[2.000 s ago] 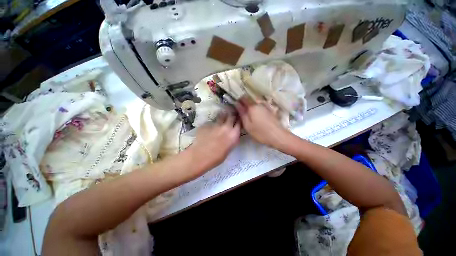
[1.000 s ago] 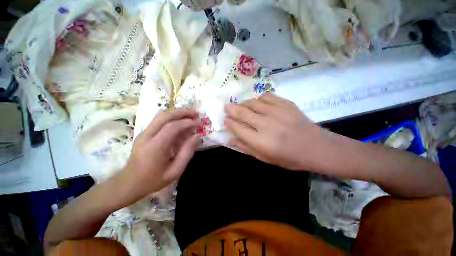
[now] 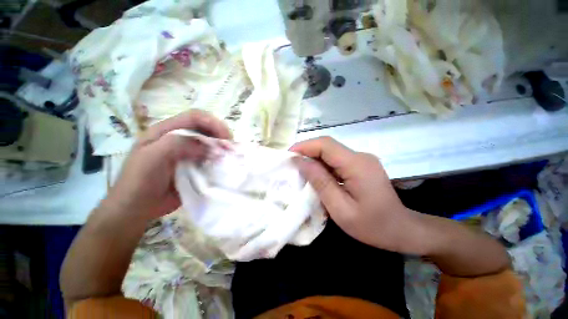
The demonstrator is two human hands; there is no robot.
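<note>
A small pale printed garment part hangs between my hands, in front of the table's front edge. My left hand grips its upper left edge, slightly blurred. My right hand pinches its upper right edge between thumb and fingers. The larger cream flowered garment piece lies spread on the table behind my left hand. The needle plate shows beyond the hands, with no cloth held at it.
The machine head is at the top. A crumpled cream cloth bundle lies right of it, and a black round knob further right. A blue bin with cloth is below right. Another machine stands at the left.
The small part was at the machine, then low over the table edge; now both hands hold it up, hanging open. My hands have moved apart. The view has tilted down from the machine head.
</note>
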